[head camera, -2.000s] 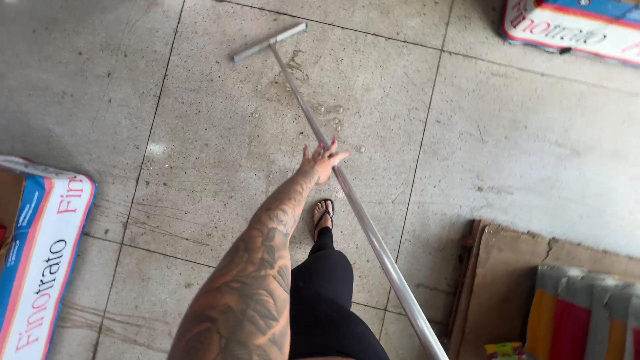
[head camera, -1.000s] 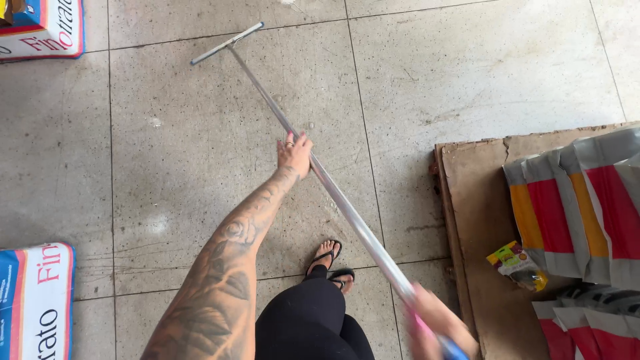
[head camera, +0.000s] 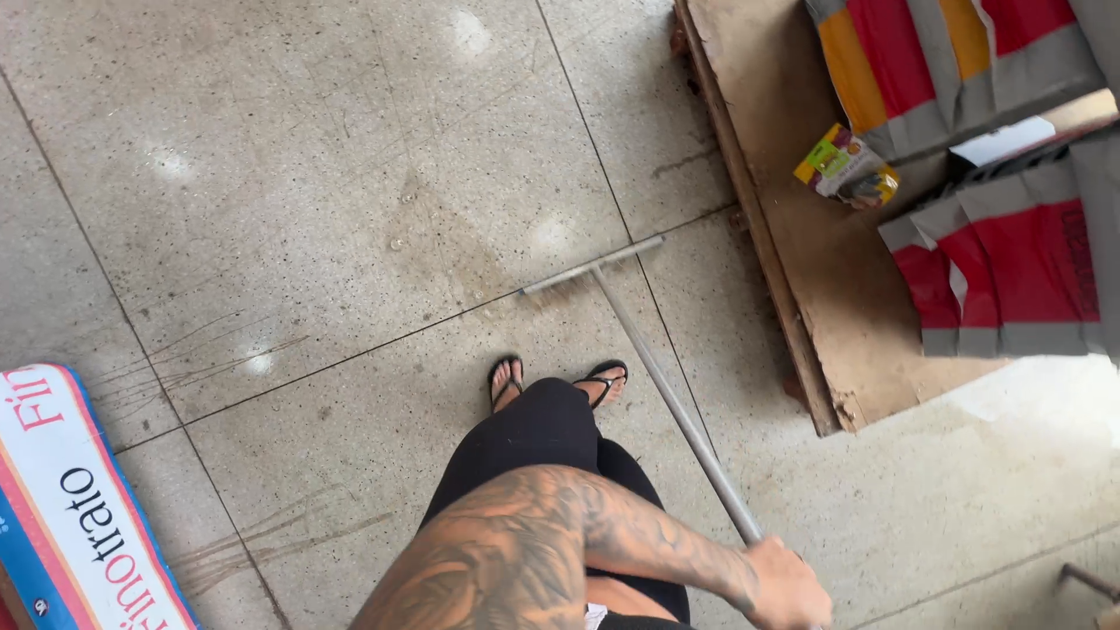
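My left hand (head camera: 786, 584), at the end of a tattooed arm crossing in front of my legs, is closed around the metal pole of a floor squeegee (head camera: 678, 398) near the bottom edge. The pole runs up and left to its head (head camera: 595, 265), a narrow bar on the speckled floor just beyond my feet. Dark wet-looking smudges lie along that bar, and a brownish damp patch (head camera: 437, 232) spreads up and left of it. The pole's far end is out of frame. My right hand is not in view.
At right a wooden pallet (head camera: 770, 236) topped with cardboard bears grey, red and yellow sacks (head camera: 1015, 262) and a small plastic packet (head camera: 844, 166). A stack with blue, white and pink packaging (head camera: 87, 507) stands at lower left. My feet in flip-flops (head camera: 507, 376) are near the middle.
The squeegee head has come from far out on the floor to close before my feet. My left hand has moved down and right; my right hand has left view. The view has shifted.
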